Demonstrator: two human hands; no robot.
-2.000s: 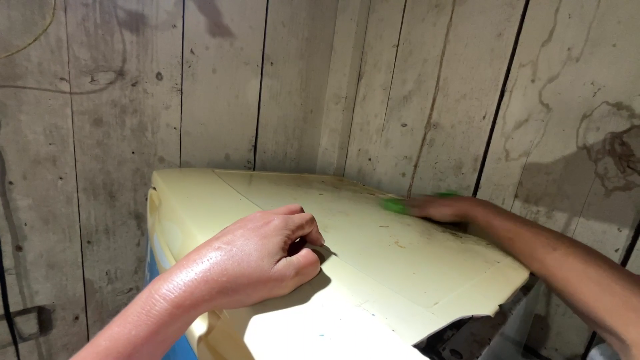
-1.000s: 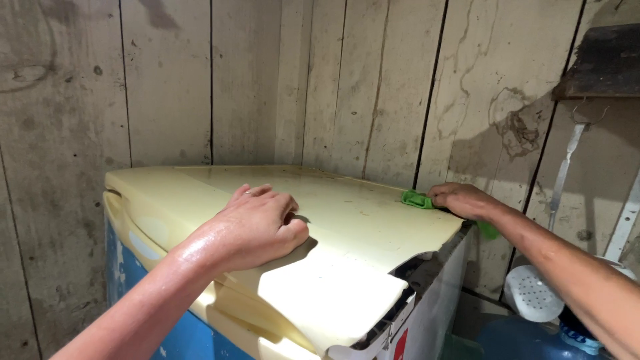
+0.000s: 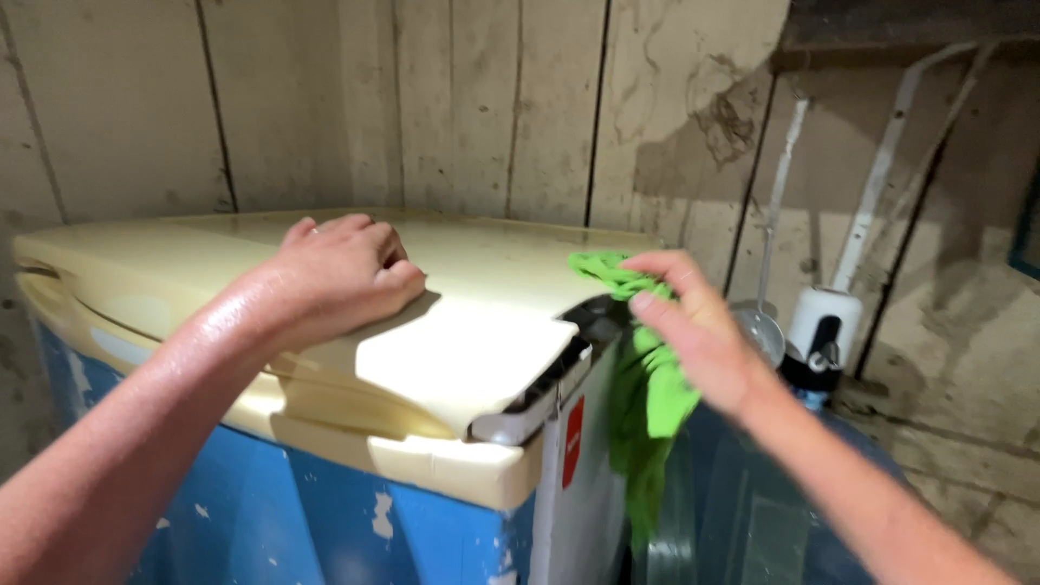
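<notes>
A bright green cloth is gripped by my right hand at the right edge of a cream lid, its lower part hanging down beside the white side panel. The cream plastic lid tops a blue cabinet, which looks like a chest freezer. Its front right corner is broken, baring a dark gap. My left hand rests on the lid with curled fingers; whether anything is under them is hidden, but no object shows in it.
To the right stands a large blue-tinted water bottle with a white pump on top. A metal ladle hangs on the wooden plank wall behind. A dark wooden ledge juts out at the upper right.
My right hand has drawn the green cloth from the lid's far side toward the near right corner, and the cloth now hangs over the edge. The view has shifted right.
</notes>
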